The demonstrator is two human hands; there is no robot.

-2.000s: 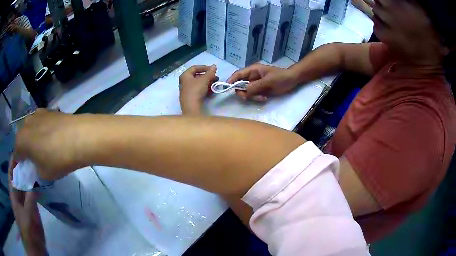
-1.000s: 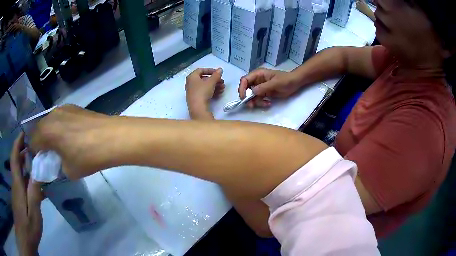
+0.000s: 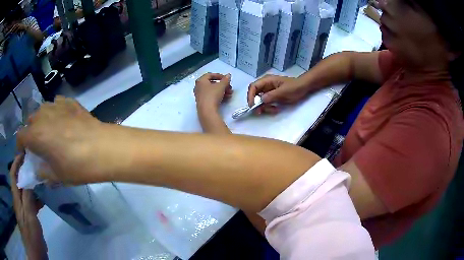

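A pale grey-blue retail box (image 3: 76, 209) with a dark device picture stands tilted at the lower left. A whitish crumpled protective bag (image 3: 30, 170) shows at its upper end. My right hand (image 3: 58, 139) reaches across from the right in a rolled pink sleeve and closes over the bag from above; its fingertips are mostly hidden. My left hand (image 3: 23, 190), near the left edge, is around the upper left side of the box, partly covered by my right hand. What is inside the bag is hidden.
A neighbouring person in a red shirt (image 3: 407, 137) sits close at the right, holding a small white coiled cable (image 3: 241, 111). Several grouped boxes (image 3: 256, 40) stand behind those hands. A green post (image 3: 145, 45) rises behind the white-covered bench (image 3: 178, 218).
My right hand first shifts right, then slightly back left over the bag. The thin pale edge beside it no longer shows. The neighbour's cable loop is now bunched in the fingers.
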